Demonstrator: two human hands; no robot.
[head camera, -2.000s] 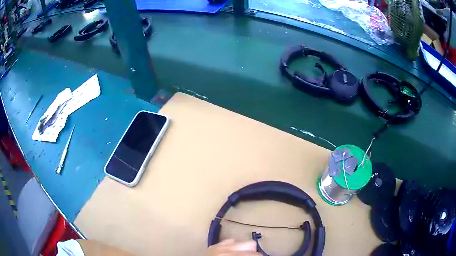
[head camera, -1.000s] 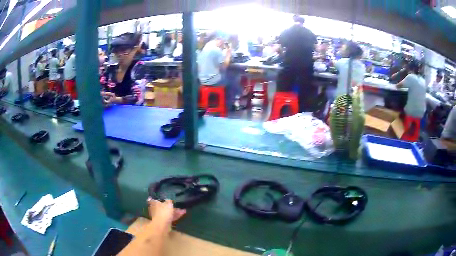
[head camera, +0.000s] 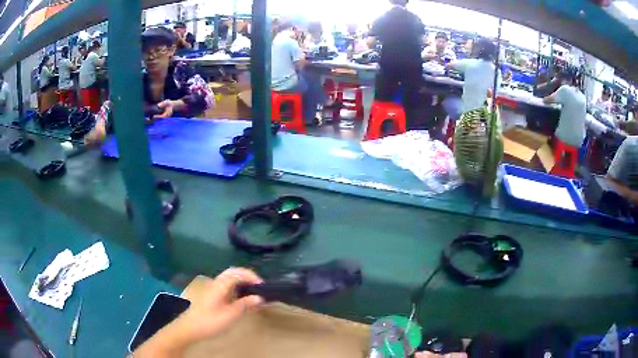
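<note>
My left hand (head camera: 222, 302) reaches in from the lower left and grips one end of a black headset (head camera: 315, 280). The headset is blurred, seen nearly edge-on, and is held over the far edge of the tan cardboard (head camera: 294, 328) and the belt. Of my right hand (head camera: 441, 354) only a little skin shows at the bottom edge, right of the green-rimmed solder spool (head camera: 399, 335); what it does is hidden. Two open headsets lie on the green belt, one beyond my left hand (head camera: 271, 224) and one to the right (head camera: 483, 259); both show green in an earcup.
A phone (head camera: 159, 320), a white paper (head camera: 68, 273) and a thin tool (head camera: 75, 321) lie left. Green posts (head camera: 133, 140) stand between bench and belt. Black parts (head camera: 546, 340) lie bottom right. Beyond are a blue mat (head camera: 189, 143), a fan (head camera: 478, 147), a blue tray (head camera: 546, 190) and people.
Since one second ago, my left hand has taken hold of a headset. The headset with the closed cup no longer lies between the other two on the belt. Skin now shows beside the spool.
</note>
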